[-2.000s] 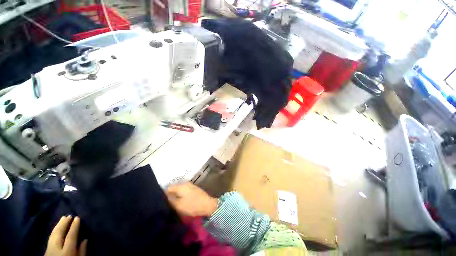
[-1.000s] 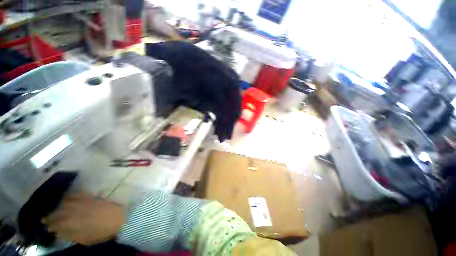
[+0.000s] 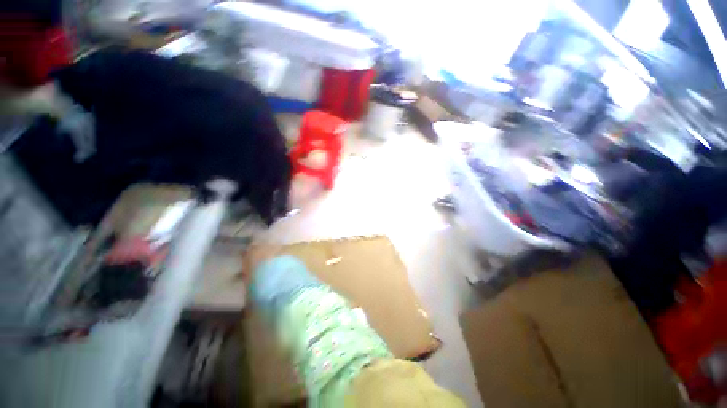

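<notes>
The view is strongly blurred. My right forearm reaches up from the bottom edge over a brown cardboard box [image 3: 371, 279], in a floral sleeve [image 3: 331, 343] and a blue-grey oversleeve [image 3: 279, 280]. No fingers of my right hand can be made out past the oversleeve. My left hand is out of the picture. At the left is the white machine table [image 3: 171, 319] with an open tray holding a black item [image 3: 123, 280] and a pink item [image 3: 135, 250].
A large black cloth heap [image 3: 179, 127] hangs behind the tray. A red stool [image 3: 320, 147] stands on the floor [image 3: 383, 187] beyond it. A white tub [image 3: 486, 207] with dark contents is at the right, with another cardboard box [image 3: 558, 335] below. Red material [image 3: 701, 327] is at the right edge.
The view has swung right, away from the machine head and needle area. My right hand, earlier on black cloth, no longer shows; its arm is now over the box. My left hand left view earlier.
</notes>
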